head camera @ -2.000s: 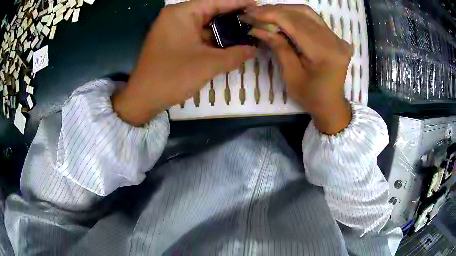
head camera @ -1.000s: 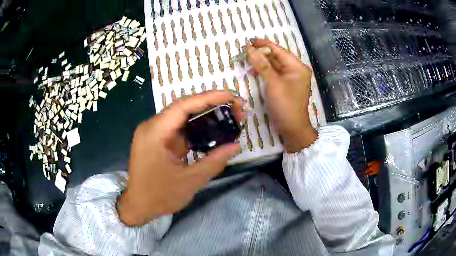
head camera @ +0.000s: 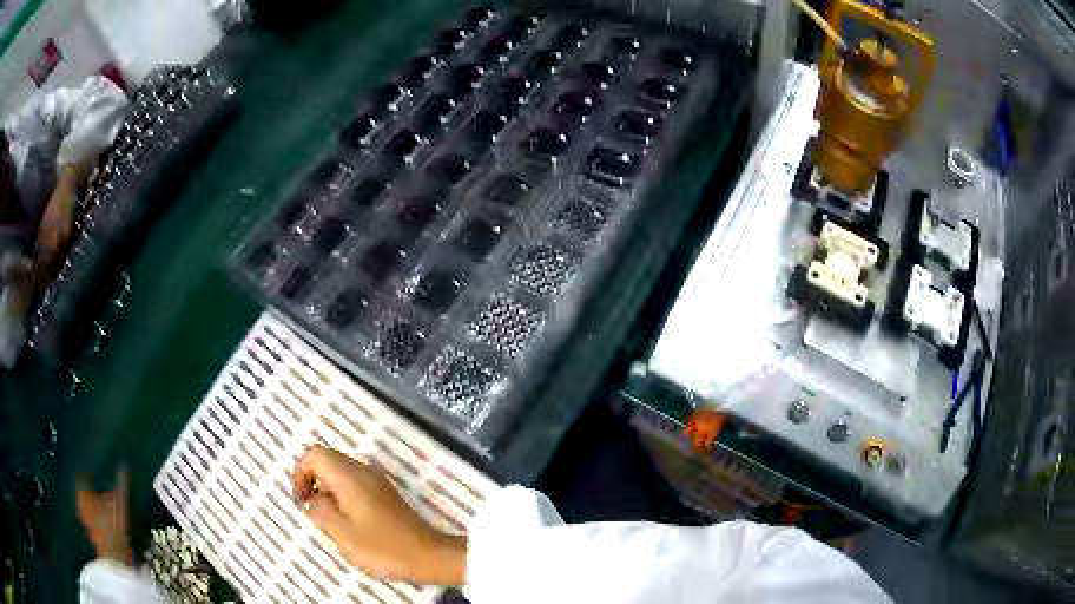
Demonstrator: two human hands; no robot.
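Note:
The white slotted tray (head camera: 254, 454), with rows of narrow brown and dark parts, lies at the lower left and runs off the bottom edge. My right hand (head camera: 371, 519) is over its right part, fingers curled with the tips close together; whether a small part is between them cannot be told. My left hand (head camera: 106, 519) is small and blurred at the lower left, beyond the tray's left side; its hold cannot be made out. The watch case is not visible in either hand.
The clear blister tray (head camera: 472, 236) of watch cases lies beyond the white tray. Right stands the fixture machine (head camera: 731, 295) with holding fixtures (head camera: 843, 266), an amber container (head camera: 866, 106) and an orange connector (head camera: 705, 431). Loose pieces (head camera: 177, 564) lie lower left. Another person's arm (head camera: 59, 224) shows upper left.
The view has swung right, bringing in the blister tray and machine. My hands are now farther apart, and the watch case earlier in my left hand no longer shows.

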